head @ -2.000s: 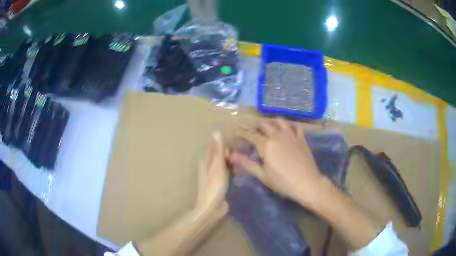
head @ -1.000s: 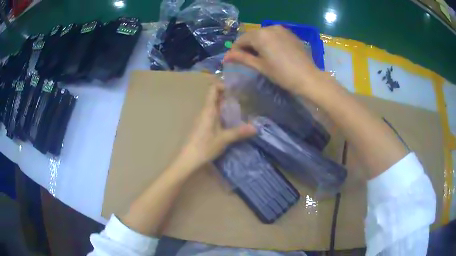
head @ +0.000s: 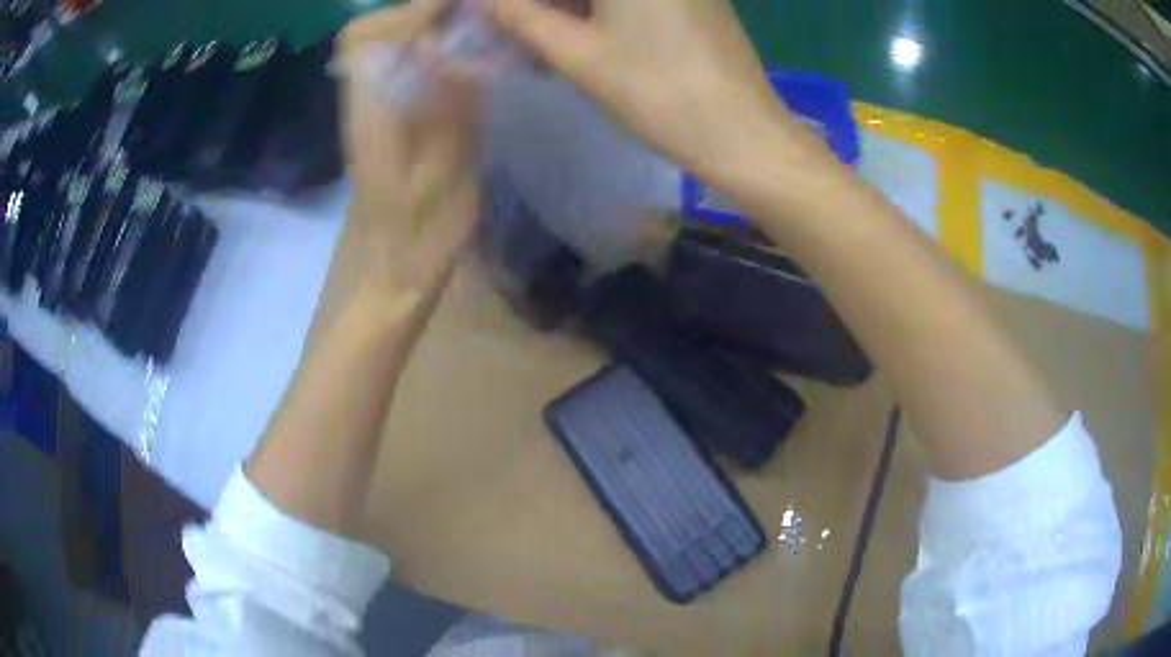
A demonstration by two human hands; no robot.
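A clear plastic bag hangs from both hands, blurred, its mouth downward. My left hand grips its upper left part near the top edge. My right hand grips its top, partly cut off by the frame's edge. A black ribbed housing shell lies on the cardboard mat. More black shells lie overlapping under and beside the bag. Some dark pieces near the bag's lower end are too blurred to tell inside from outside.
A blue screw tray is partly behind my right forearm. Rows of black units stand at left. Small dark parts lie on the taped white edge. Loose screws and a black cord lie on the cardboard. A green surface runs behind.
Both hands have moved up and to the left with the bag. Several black shells now lie uncovered on the cardboard, where the bag covered them before.
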